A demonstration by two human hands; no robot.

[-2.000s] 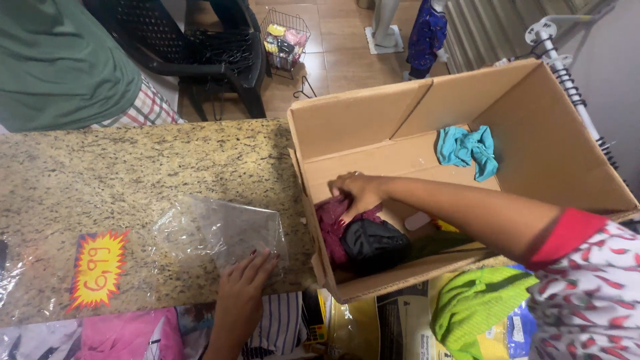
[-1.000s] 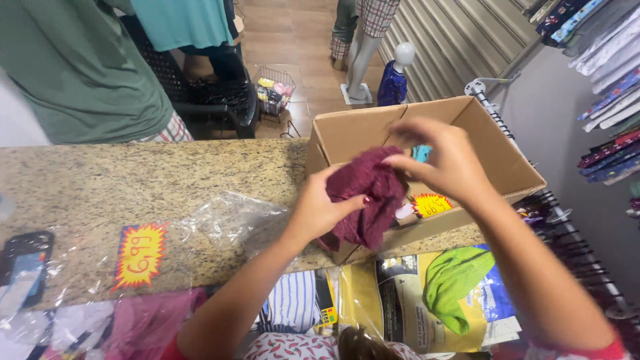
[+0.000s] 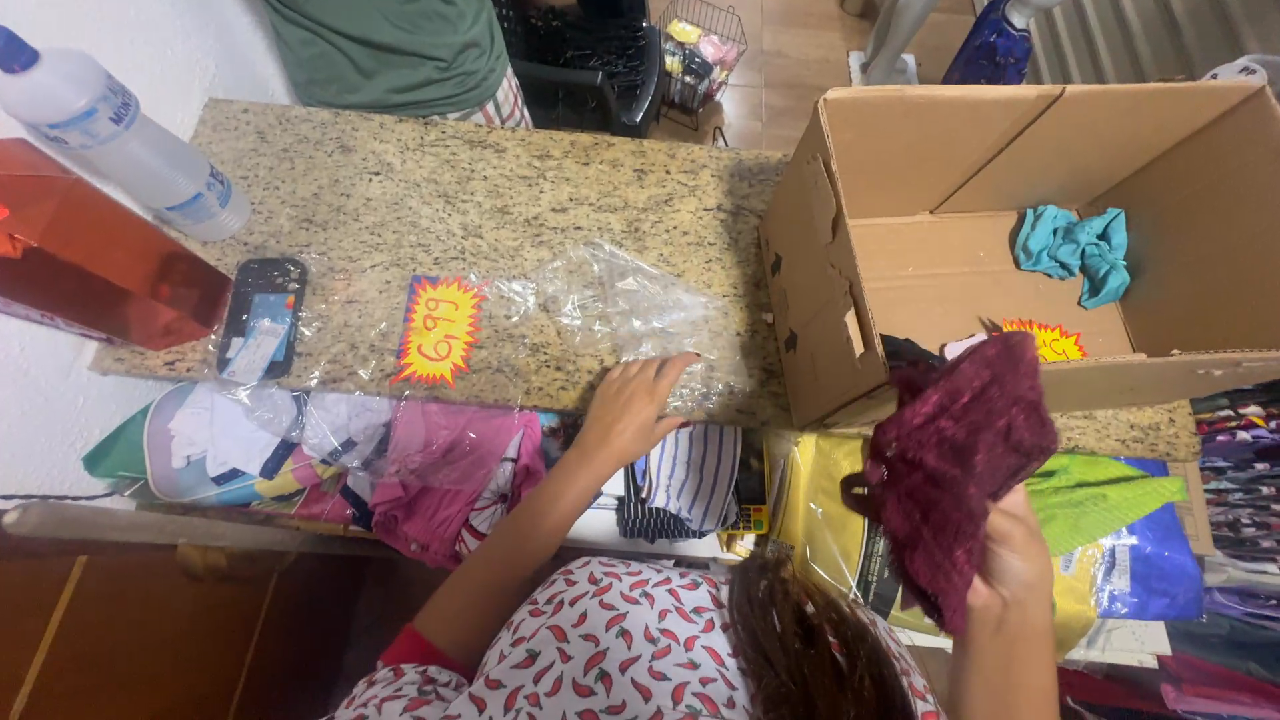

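Observation:
My right hand (image 3: 1015,550) grips a dark burgundy lace garment (image 3: 965,450), raised in front of the near wall of the open cardboard box (image 3: 815,290). On the granite counter (image 3: 560,180), my left hand (image 3: 640,400) lies spread on the near end of a clear plastic bag (image 3: 640,305); whether its fingers pinch the film is unclear. A crumpled turquoise garment (image 3: 1075,245) rests on the box floor. Partly hidden behind the burgundy garment are a black item (image 3: 905,352) and a yellow and red price sign (image 3: 1050,342), both inside the box.
A price sign (image 3: 440,330), a card payment terminal (image 3: 262,320) and a plastic bottle (image 3: 130,140) occupy the counter's left side. Folded clothes (image 3: 450,470) and a lime green garment (image 3: 1100,500) lie along the near edge. Beyond the counter stands a person in green (image 3: 390,60).
The burgundy garment was in the box, then between both hands; now only my right hand holds it. My left hand has gone back left to the plastic on the counter.

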